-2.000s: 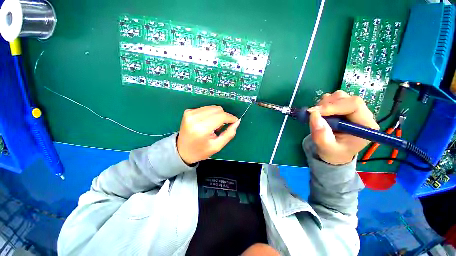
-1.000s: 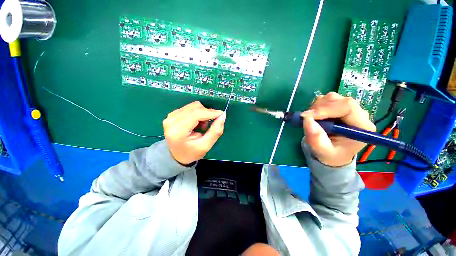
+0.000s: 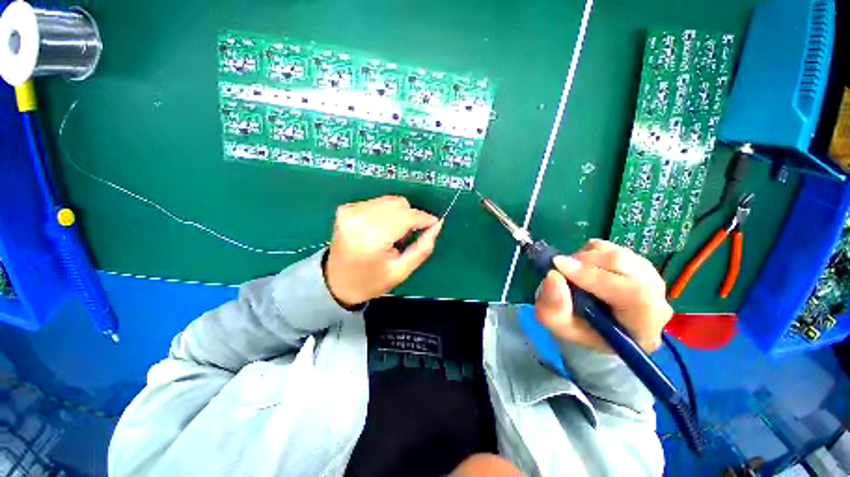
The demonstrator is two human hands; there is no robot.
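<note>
A green PCB panel (image 3: 349, 135) with rows of small circuits lies on the green bench mat. My left hand (image 3: 382, 244) is below it, pinching the thin solder wire (image 3: 451, 204), whose end is at the panel's lower right corner. The wire trails left in a loose curve over the mat. My right hand (image 3: 610, 291) holds the soldering iron (image 3: 606, 326) like a pen, its tip pointing up and left, close to the same corner. I cannot tell whether the tip touches the board.
A solder wire spool (image 3: 70, 44) and a long blue tube tool (image 3: 75, 256) are on the left. A second PCB panel (image 3: 673, 140), side cutters (image 3: 713, 261), a blue soldering station (image 3: 778, 88) and a blue bin of small boards (image 3: 829, 289) are on the right.
My left hand and the wire end have moved right to the panel's corner. My right hand has moved lower, and the iron is now tilted more steeply. The view has shifted slightly.
</note>
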